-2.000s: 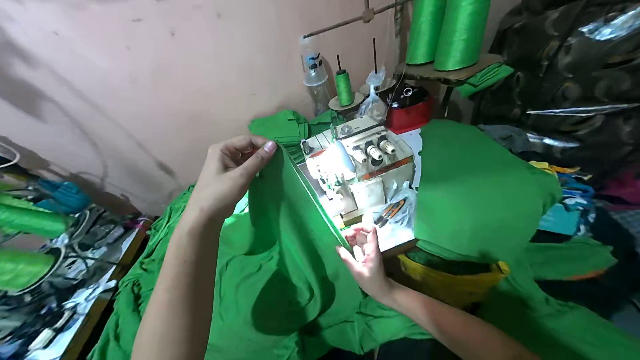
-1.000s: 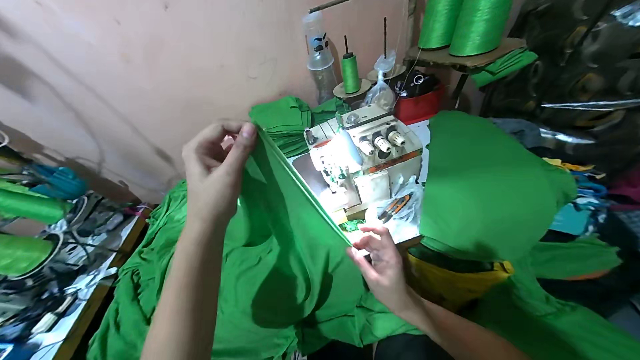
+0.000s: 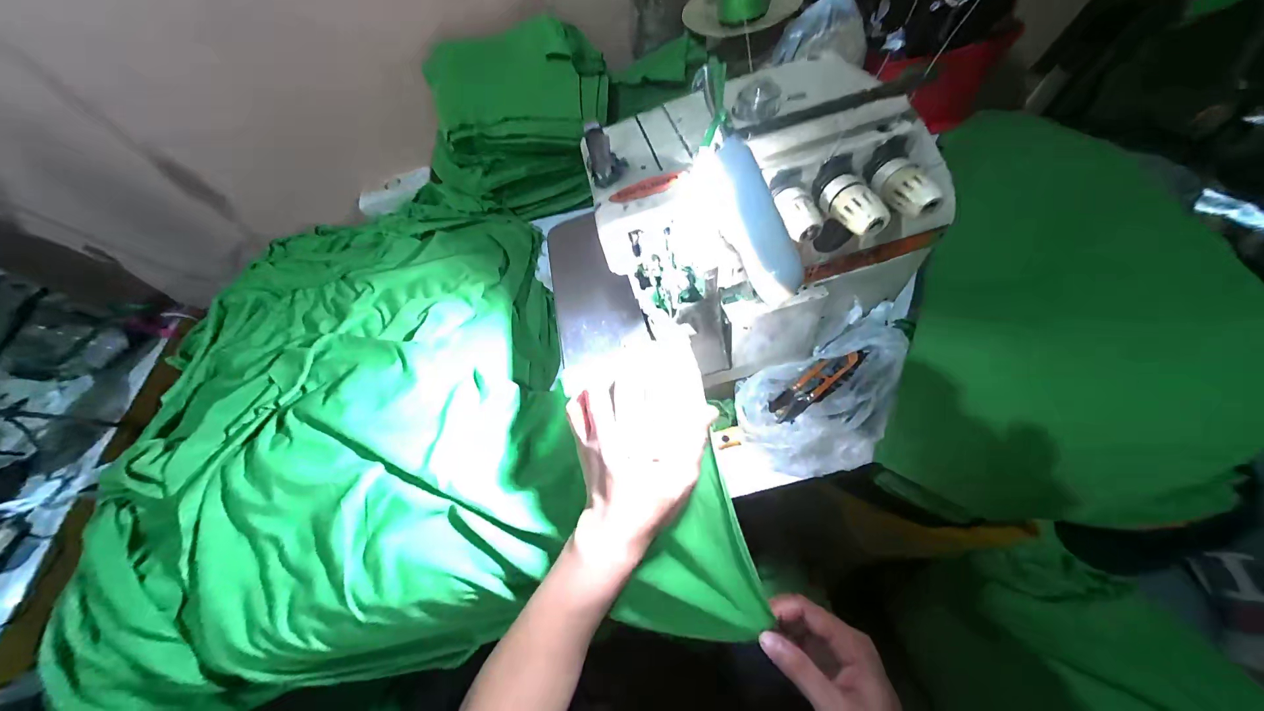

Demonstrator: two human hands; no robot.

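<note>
Under the bright lamp of an overlock sewing machine (image 3: 760,197), my left hand (image 3: 637,444) lies on the green fabric (image 3: 706,563) just in front of the metal plate (image 3: 592,296) and presser area. Glare washes out its fingers, so their exact hold is hard to read. Nearer to me, my right hand (image 3: 829,652) pinches the lower corner of the same fabric between thumb and fingertips. The fabric's edge runs taut between both hands. A large crumpled heap of green fabric (image 3: 346,474) spreads to the left.
Orange-handled thread snips (image 3: 818,385) lie on a clear plastic bag (image 3: 849,434) right of my left hand. Folded green fabric (image 3: 518,109) is stacked behind the machine. More green fabric (image 3: 1086,326) drapes at the right. A red container (image 3: 963,84) stands at the back.
My left hand has come down from holding the fabric up at the left to the front of the machine. My right hand has moved lower, toward me. The view has moved closer to the machine.
</note>
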